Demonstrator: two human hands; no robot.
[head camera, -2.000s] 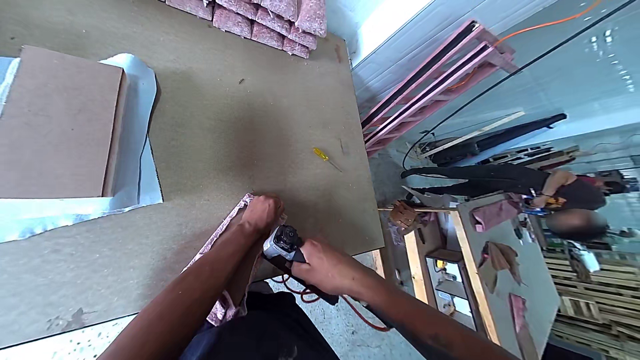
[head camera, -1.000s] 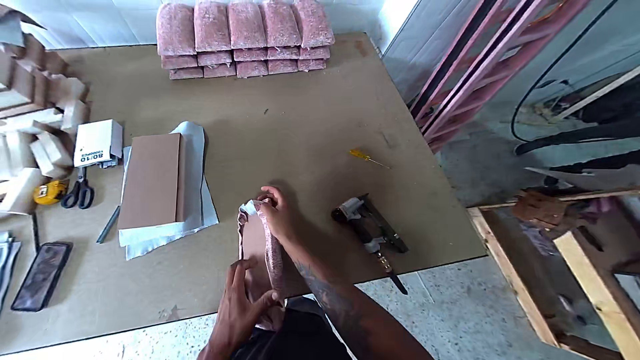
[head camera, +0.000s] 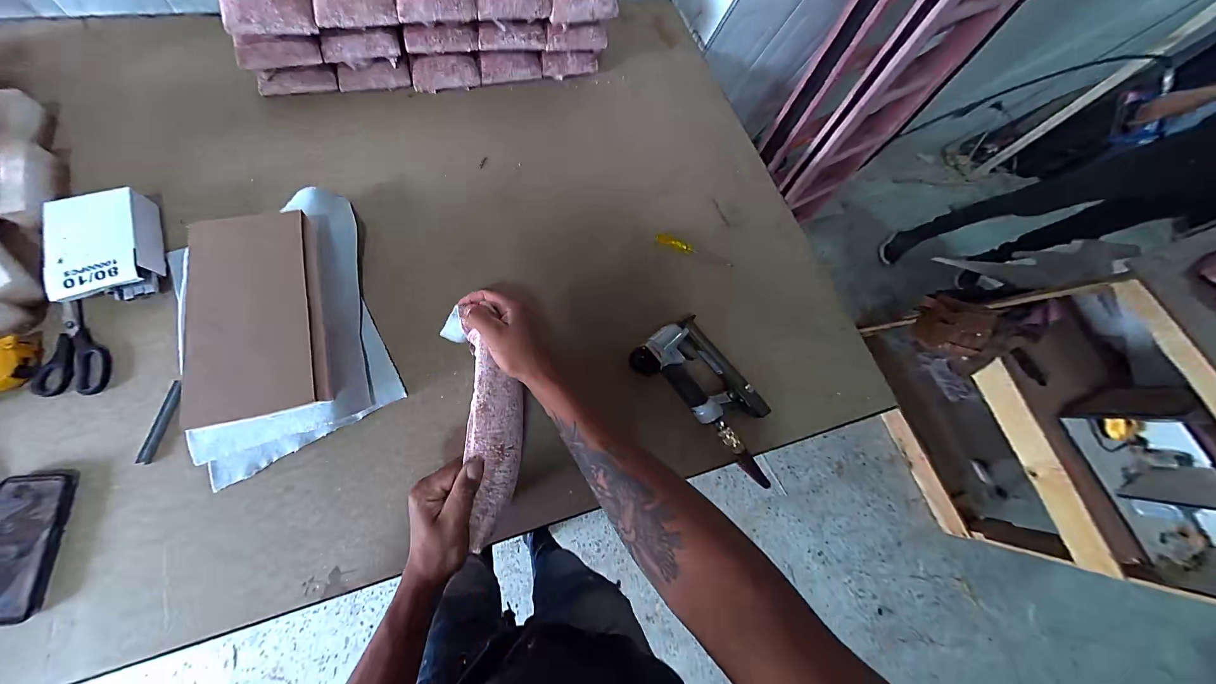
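Note:
A long padded piece covered in mottled pink fabric stands on its edge at the table's front. My left hand grips its near end, thumb on top. At the far end my right hand pinches the fabric, where a pale flap of cloth sticks out. The underside of the piece and most of my fingertips are hidden. On the table to the right lies a pneumatic stapler, touched by neither hand. A yellow-handled screwdriver lies beyond it.
Brown boards rest on pale cloth sheets at left, near black scissors, a white box and a phone. Pink padded pieces are stacked at the back. A person is at right, beyond a wooden frame.
Two seconds ago my right hand held the stapler; now it lies on the table and that hand is on the fabric. The padded piece has been turned onto its edge since one second ago.

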